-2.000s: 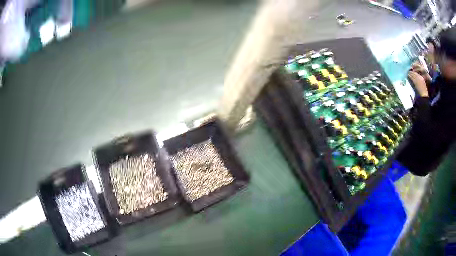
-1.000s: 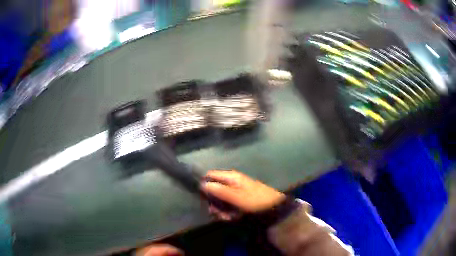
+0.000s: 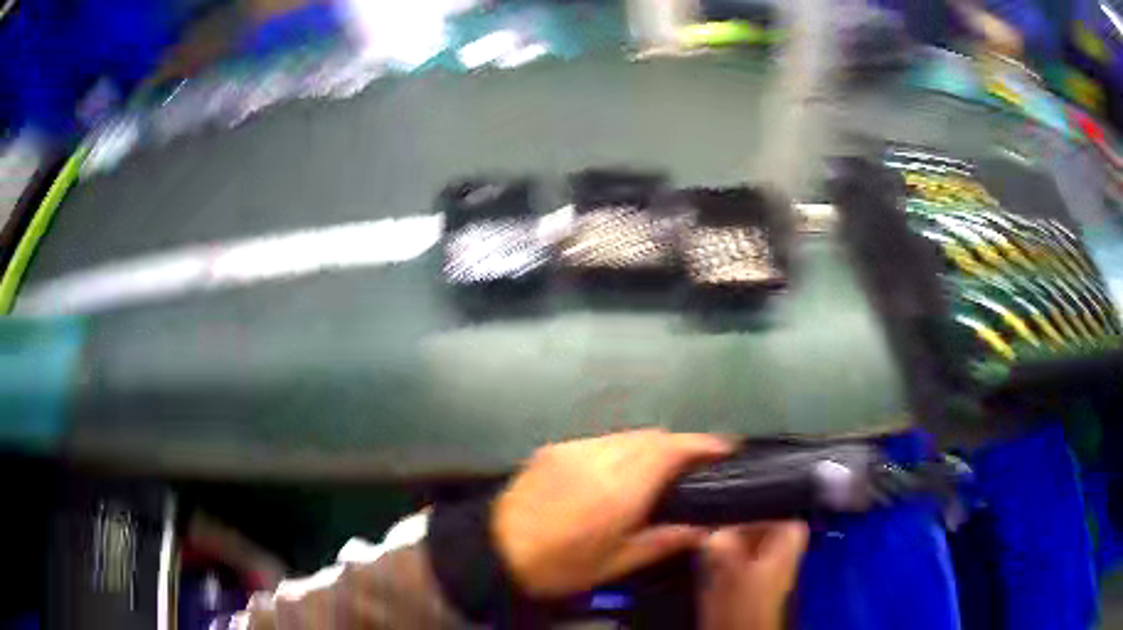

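Note:
The frame is strongly blurred. A thick black cylinder that looks like the electric screwdriver [image 3: 770,484] lies nearly level at the bench's front edge, with a pale spot near its right end. My left hand [image 3: 585,511] comes in from the lower left, its fingers closed around the cylinder's left part. My right hand [image 3: 749,572] is just below the cylinder, close to or touching its underside; its grip is unclear and the frame edge cuts it off. Three black screw bins stand in a row beyond: left [image 3: 496,255], middle [image 3: 616,236] and right [image 3: 732,255].
Green boards with yellow parts [image 3: 1016,277] lie in rows at the right, beside dark stacked mats [image 3: 905,289]. A blurred pale upright shape [image 3: 800,99] stands behind the right bin. Blue bins [image 3: 874,572] are below the bench edge. A white stripe [image 3: 246,256] crosses the green mat.
The view has swung, so bins and boards sit farther right. My left hand has come up onto the black cylinder, which pointed up-left in my right hand and now lies pointing right.

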